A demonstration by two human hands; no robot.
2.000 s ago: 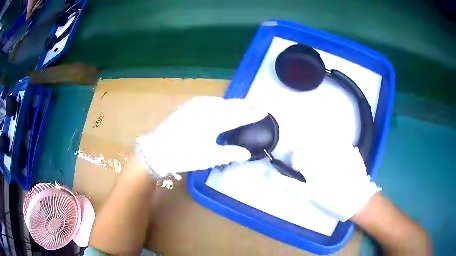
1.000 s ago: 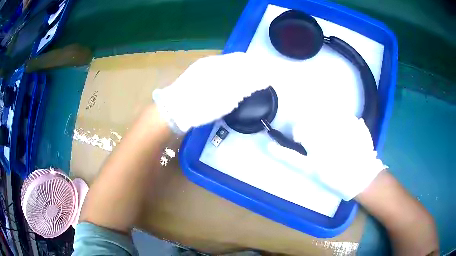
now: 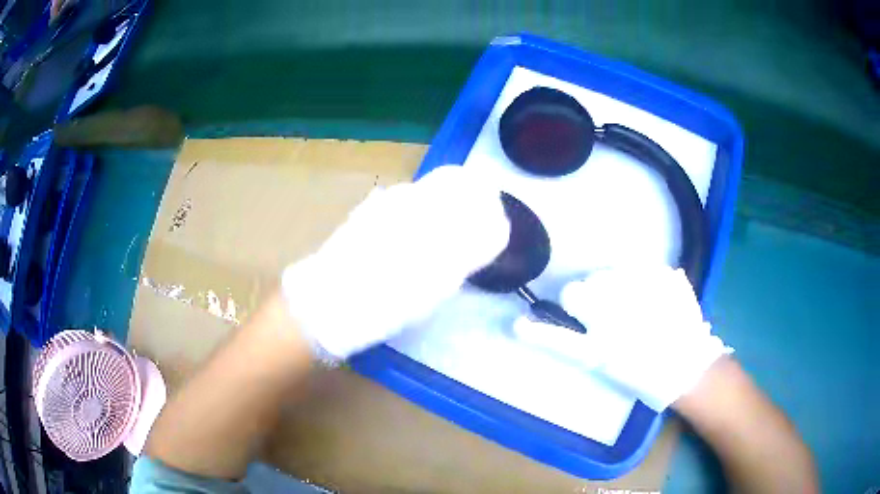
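A black headset (image 3: pixel 687 207) lies in a blue tray (image 3: pixel 627 69) on a white liner (image 3: pixel 569 405). Its far ear cup (image 3: pixel 547 132) shows a dark reddish inner face. My left hand (image 3: pixel 405 253), in a white glove, is on the near ear cup (image 3: pixel 522 253) and covers its left part. My right hand (image 3: pixel 632 328), also gloved in white, holds the headband end beside that cup. The fingers of both hands are washed out by glare, and part of the headband is hidden under my right hand.
A worn cardboard sheet (image 3: pixel 241 212) lies under the tray's near left side. A pink fan (image 3: pixel 89 396) stands at the lower left. Blue trays (image 3: pixel 72 241) with dark items are at the far left. A green belt (image 3: pixel 318 77) runs along the back.
My left hand has moved further over the near ear cup. The small dark block seen one second ago on the liner is now out of sight. The camera view has shifted.
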